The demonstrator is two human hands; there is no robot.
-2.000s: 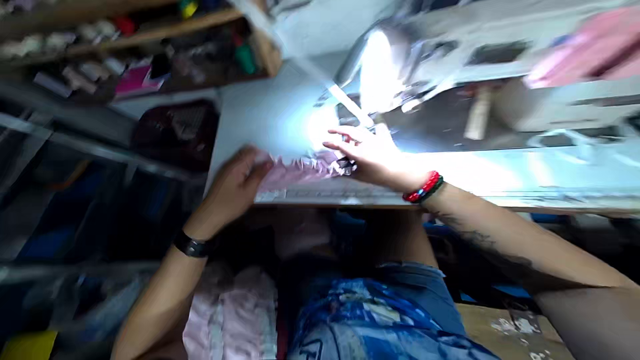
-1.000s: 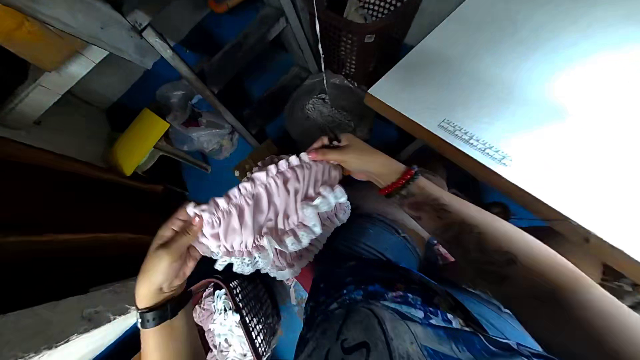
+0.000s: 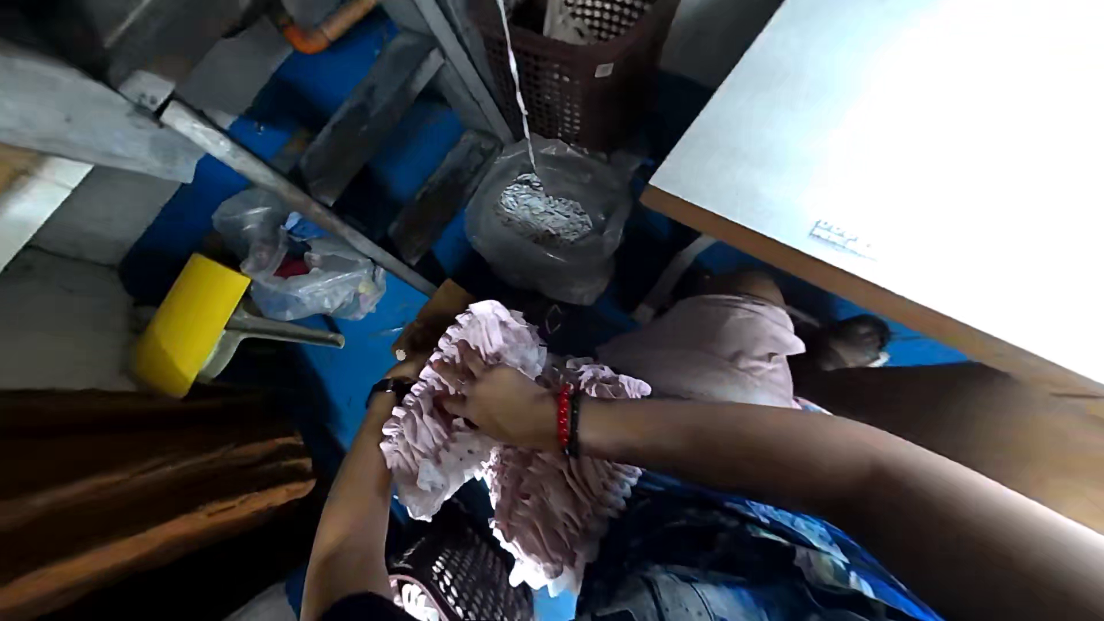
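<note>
A gathered pink fabric piece with ruffled white lace edging (image 3: 552, 509) hangs low in front of me, over a brown plastic basket (image 3: 466, 565). My right hand (image 3: 504, 405) grips it near the middle, fingers partly buried in the folds. My left hand (image 3: 414, 366) is at its upper left side, mostly hidden behind the ruffles, so its hold is only partly visible. More pink fabric (image 3: 707, 345) lies to the right, across my lap.
A white table (image 3: 862, 129) with a wooden edge stands at the right. Ahead on the blue floor are a clear plastic bag with scraps (image 3: 552, 233), a brown basket (image 3: 569, 86), a metal frame bar (image 3: 285, 190), another plastic bag (image 3: 319, 276) and a yellow dustpan-like object (image 3: 190, 323).
The view has swung from the sewing table down to the floor. The pink piece, stretched between both hands a second ago, is now lower and bunched, with my right hand moved onto its middle.
</note>
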